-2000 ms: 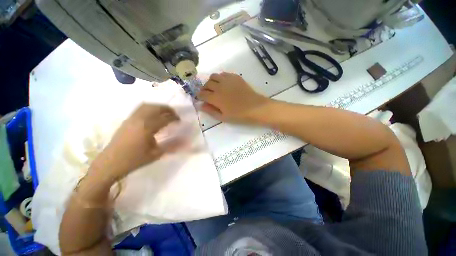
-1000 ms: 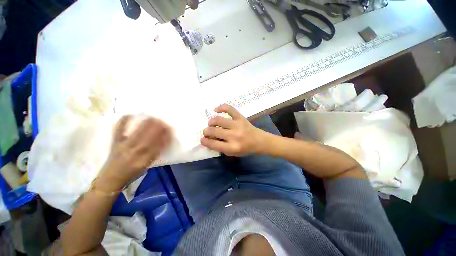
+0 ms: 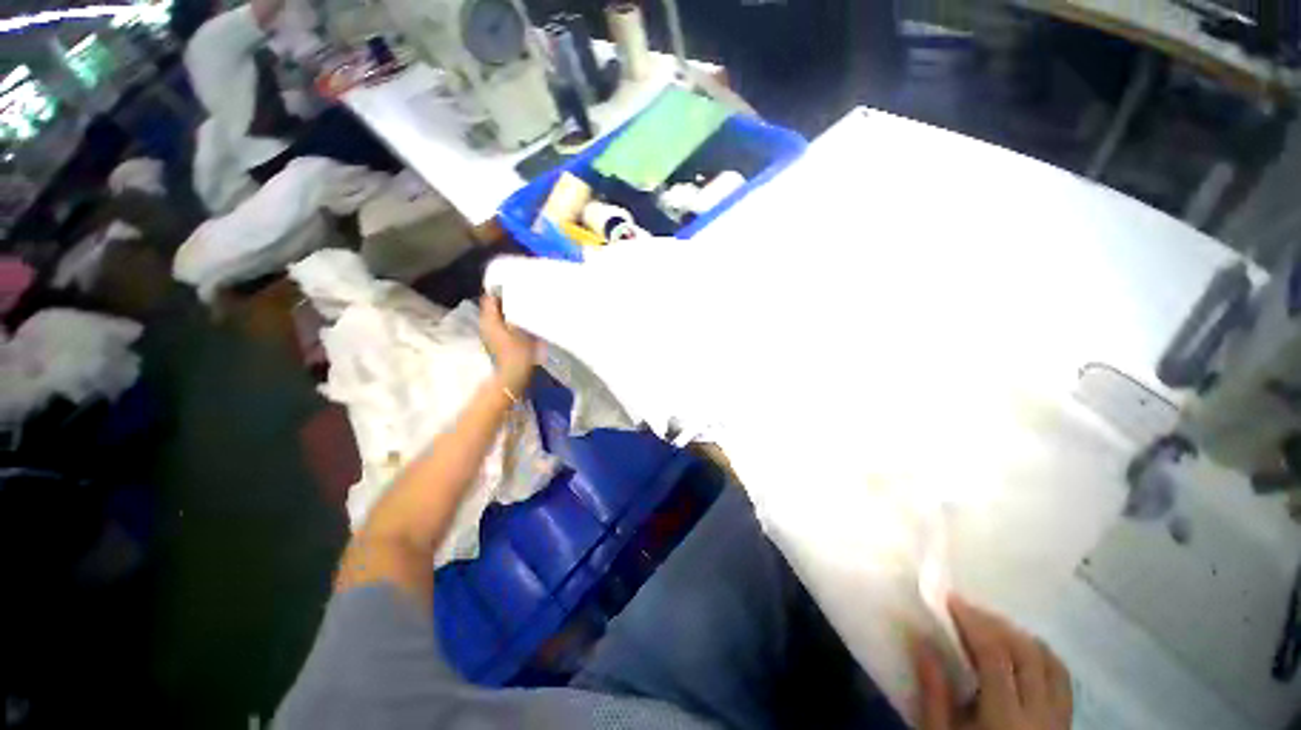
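Note:
A large white workpiece (image 3: pixel 799 342) lies spread over the white table and hangs over its front edge by my lap. It is overexposed, so its folds and borders are hard to tell. My left hand (image 3: pixel 508 340) is closed on its far left end, just below the blue bin. My right hand (image 3: pixel 1006 670) grips its edge at the bottom right, with a fold between thumb and fingers; this hand is partly blurred. The sewing machine (image 3: pixel 1263 378) is blurred and cut off at the right, beside its bed plate (image 3: pixel 1163 571).
A blue plastic bin (image 3: pixel 792 143) with thread spools and a green flat item (image 3: pixel 661 139) stands at the table's left end. Crumpled white cloth (image 3: pixel 407 392) hangs at left beside a blue ribbed surface (image 3: pixel 549 549). Another machine (image 3: pixel 500 79) and white cloth piles are behind.
The view has swung left. My left hand has moved out to the workpiece's far left end and closed on it. My right hand now grips its edge. The cloth is more spread out.

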